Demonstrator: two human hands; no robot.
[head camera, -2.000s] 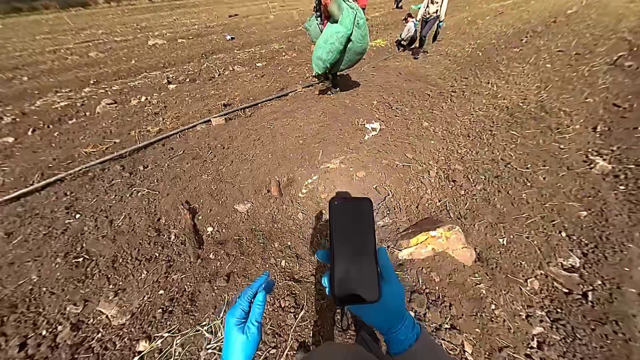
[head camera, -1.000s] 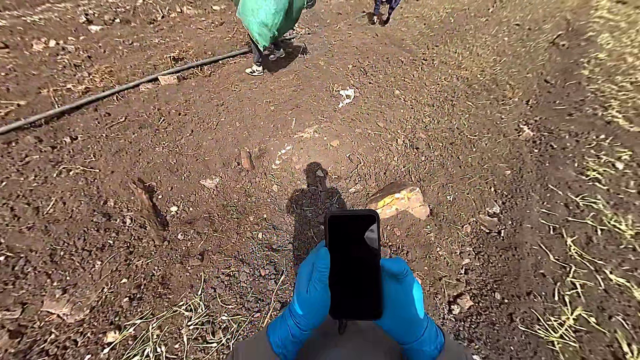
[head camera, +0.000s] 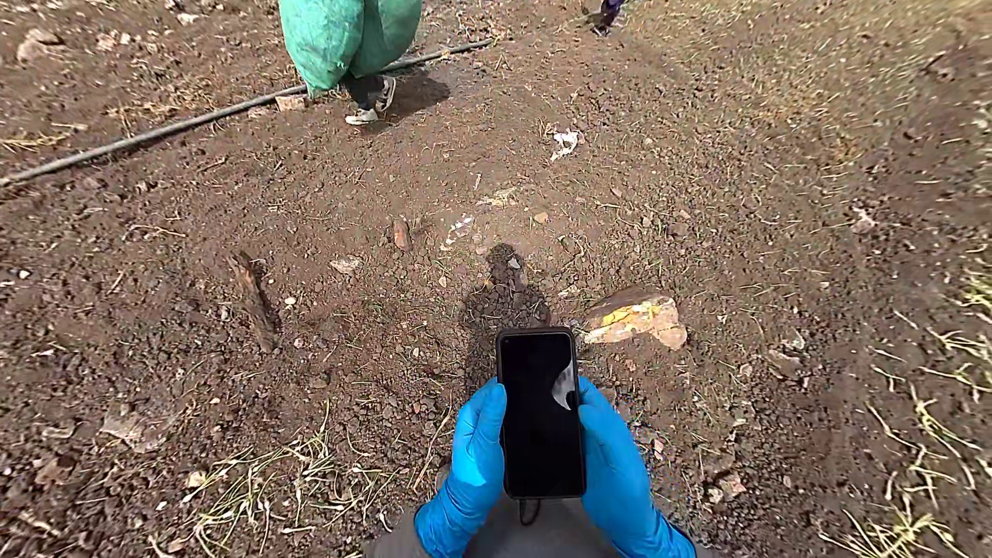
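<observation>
A black smartphone (head camera: pixel 542 418) is held upright between two hands in blue disposable gloves, low in the middle of the view. My left hand (head camera: pixel 474 457) grips its left edge, the thumb along the side. On the opposite edge my right hand (head camera: pixel 620 465) is closed around the phone, its fingers hidden behind. The phone's screen looks dark, with a pale reflection at the upper right. A short cord loop hangs below it.
Brown soil bears a yellow-marked stone (head camera: pixel 639 322), a piece of wood (head camera: pixel 252 298) and dry stalks (head camera: pixel 271 488). A long hose or pipe (head camera: pixel 155 133) crosses the upper left, near a person carrying big green sacks (head camera: pixel 322 39). Another person's foot shows at the top.
My left hand was off the phone two seconds ago and now holds its left edge. My right hand has kept hold of it. The view has tilted down.
</observation>
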